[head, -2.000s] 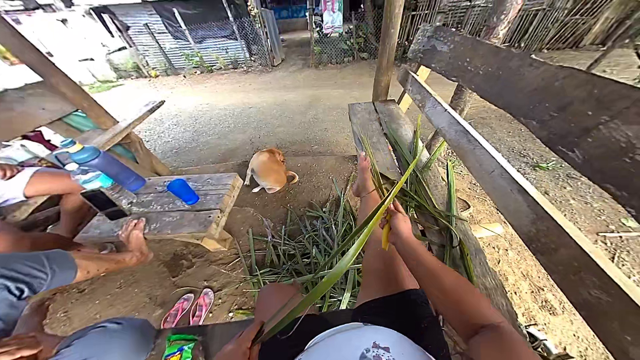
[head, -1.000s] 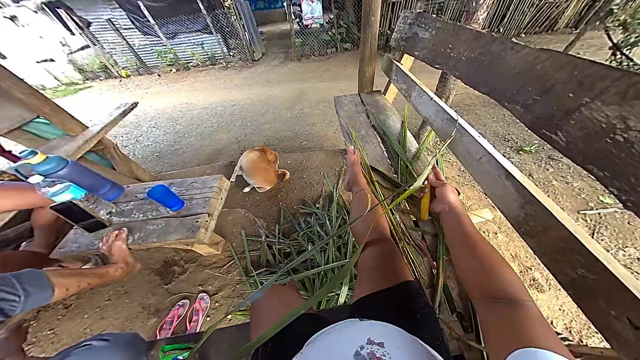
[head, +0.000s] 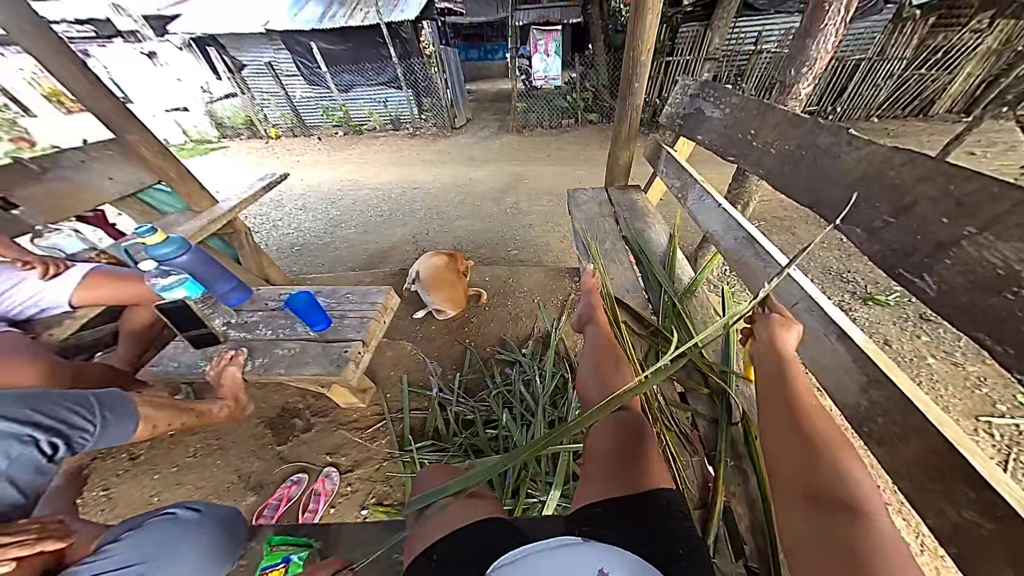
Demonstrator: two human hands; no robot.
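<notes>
My right hand is closed on a yellow-handled tool, with the upper part of a long green palm leaf strip at its fingers. That strip slants from above the hand down across my thighs. Only a bit of my left hand shows at the bottom edge, beside a green packet; what it holds cannot be made out. More leaf strips lie along the wooden bench by my outstretched leg.
Cut leaves are heaped on the ground. A curled-up dog lies beyond. At left, people sit by a low wooden table with a blue cup, bottles and a phone. Pink flip-flops lie below; a bench backrest stands right.
A long leaf strip now lies diagonally across my legs up to my right hand. The right hand stays on the yellow-handled tool.
</notes>
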